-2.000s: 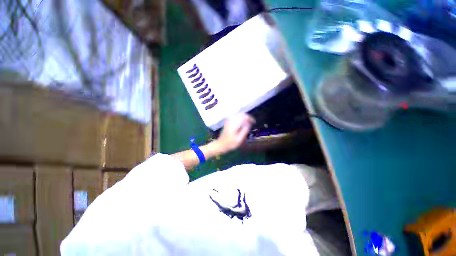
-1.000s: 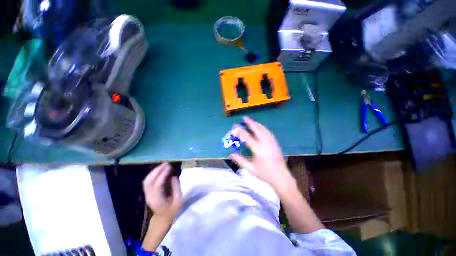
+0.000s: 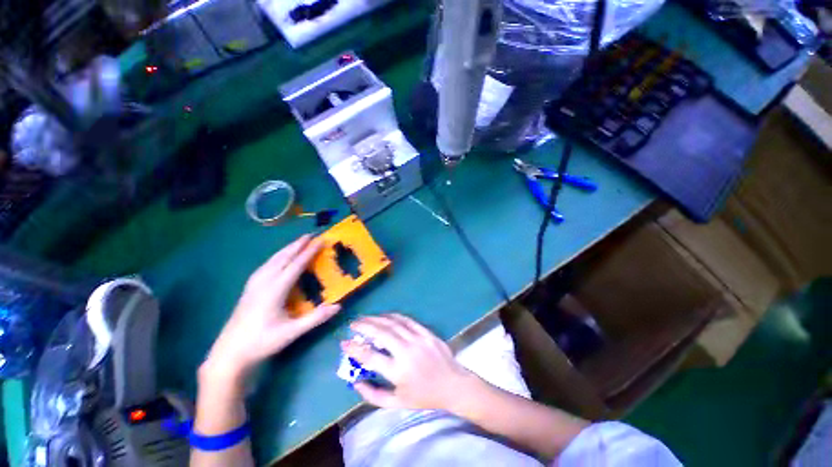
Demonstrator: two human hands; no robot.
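Observation:
The orange fixture (image 3: 368, 256) lies on the green bench mat, turned at an angle, with two dark cutouts showing. My left hand (image 3: 258, 312), with a blue wrist band, spans its left end, fingers at the far edge and thumb at the near edge. The palm side is hidden, so a small part under it cannot be made out. My right hand (image 3: 412, 365) is bent over small white and blue parts (image 3: 354, 368) near the bench's front edge. Its fingertips touch them, but whether it grips one is unclear.
A silver-white box machine (image 3: 372, 164) stands behind the fixture. A grey electric screwdriver (image 3: 458, 87) hangs beside it. Blue-handled cutters (image 3: 549, 182), a black parts tray (image 3: 680, 137) and black cords are right. A tape ring (image 3: 271, 202) and grey fan (image 3: 128, 365) are left.
The view has swung from the left side to the bench. My left hand has come up from below the bench edge onto the fixture. My right hand is lower over the white and blue parts.

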